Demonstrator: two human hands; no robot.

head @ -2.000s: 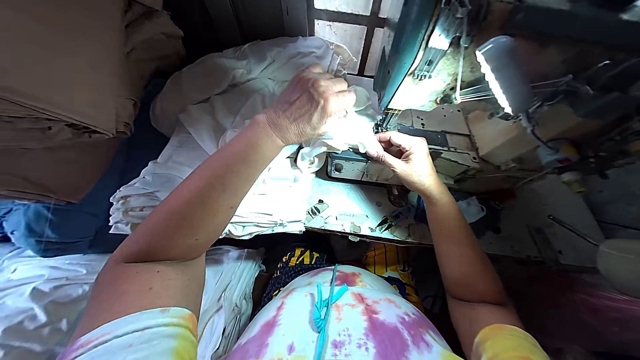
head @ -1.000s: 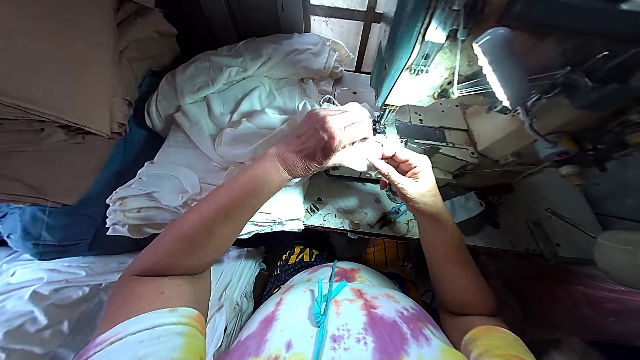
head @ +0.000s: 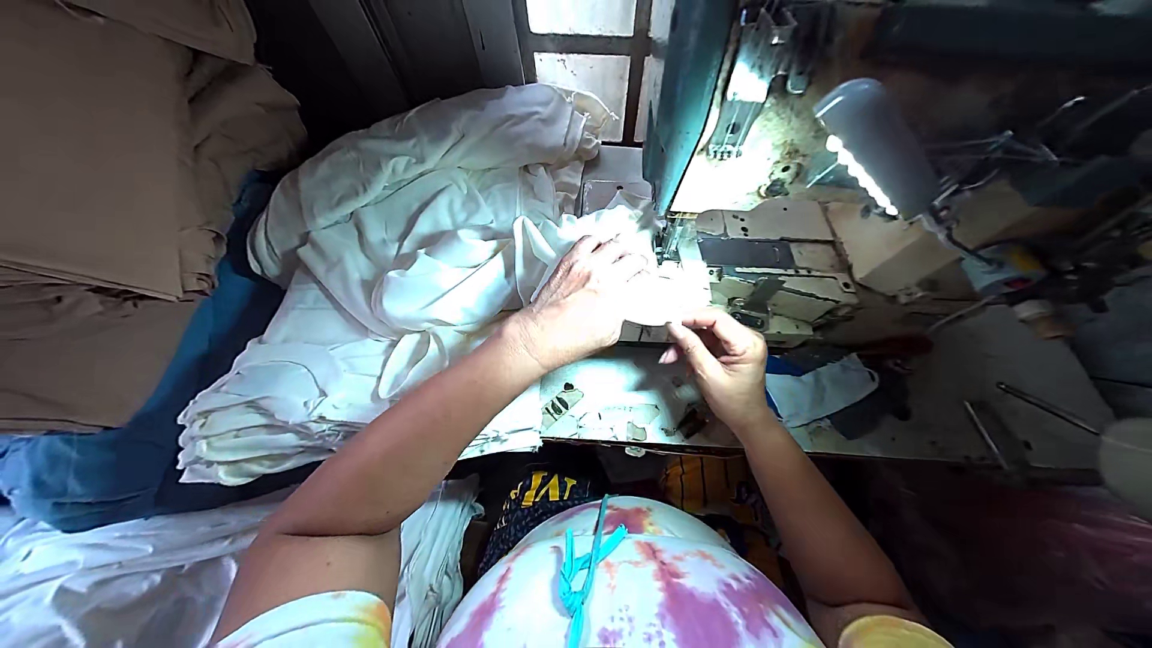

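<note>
My left hand (head: 589, 292) lies over a piece of white fabric (head: 661, 292) under the needle area of an industrial sewing machine (head: 688, 117), fingers resting on the cloth. Thumb and forefinger of my right hand (head: 720, 360) pinch the near edge of that same piece. Bright light washes out the cloth, so its outline is partly lost. The presser foot (head: 668, 236) is close beyond my left fingertips. Left of the machine, a heap of white garments (head: 423, 207) reaches up to my left hand.
A lit lamp (head: 873, 144) hangs at the right of the machine head. Folded brown fabric (head: 90, 144) and blue cloth (head: 117, 468) are at the left. Scraps (head: 562, 400) lie on the near table, a white cloth (head: 821, 389) at its right.
The white fabric was bunched up between my hands; now it lies flatter by the presser foot. My left hand has moved down off the raised cloth, and my right hand is slightly nearer to me.
</note>
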